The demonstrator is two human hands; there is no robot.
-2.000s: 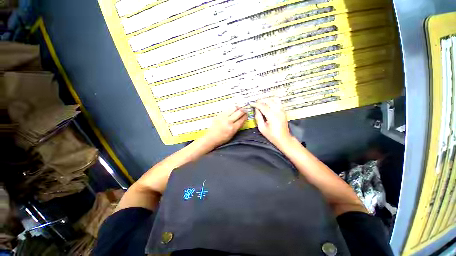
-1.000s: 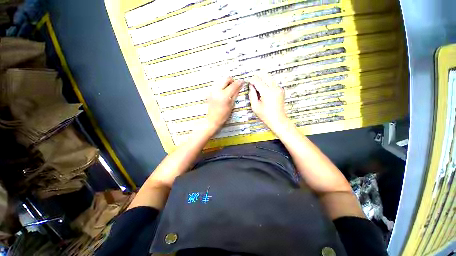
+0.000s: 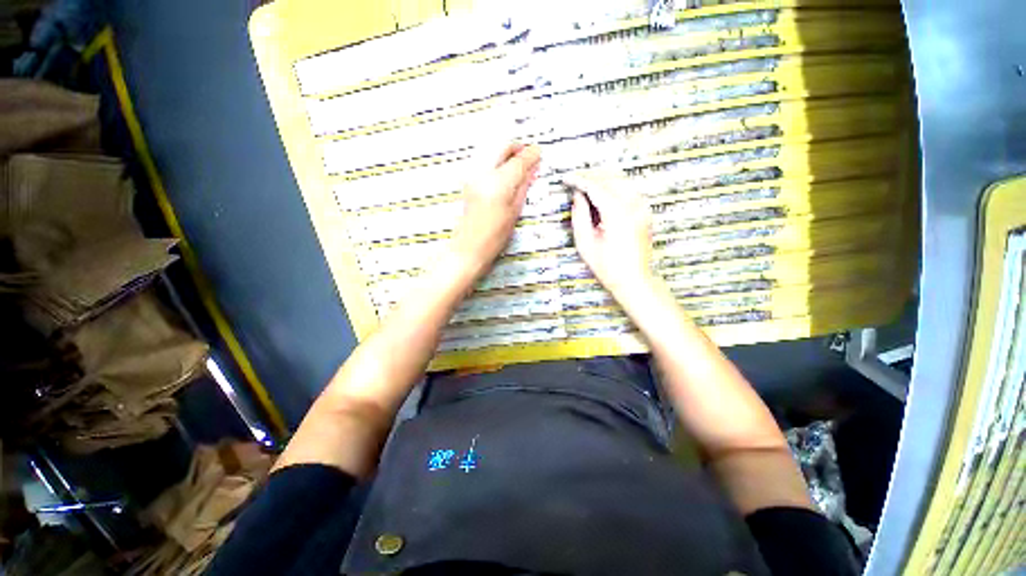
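Note:
A large yellow sewing template [image 3: 849, 259] lies in front of me, with white strips [image 3: 394, 134] side by side in rows on its left half. Dark rough lines run along the slots on its right half. My left hand [image 3: 497, 200] rests on the strips near the middle, fingers bent and close together. My right hand [image 3: 609, 225] is just right of it, thumb and fingertips pinched at the inner ends of the strips. Glare on the white hides whether either hand grips a strip.
A second yellow template [image 3: 981, 338] lies on the grey metal table [image 3: 956, 146] at the right. Stacked brown cut pieces [image 3: 84, 225] fill the left side. A shiny clear plastic bag [image 3: 819, 456] and a metal bracket are below the template at the right.
The template has shifted down in the view, showing more of its far edge. Both hands have moved up the board, farther from the near edge, and are slightly farther apart.

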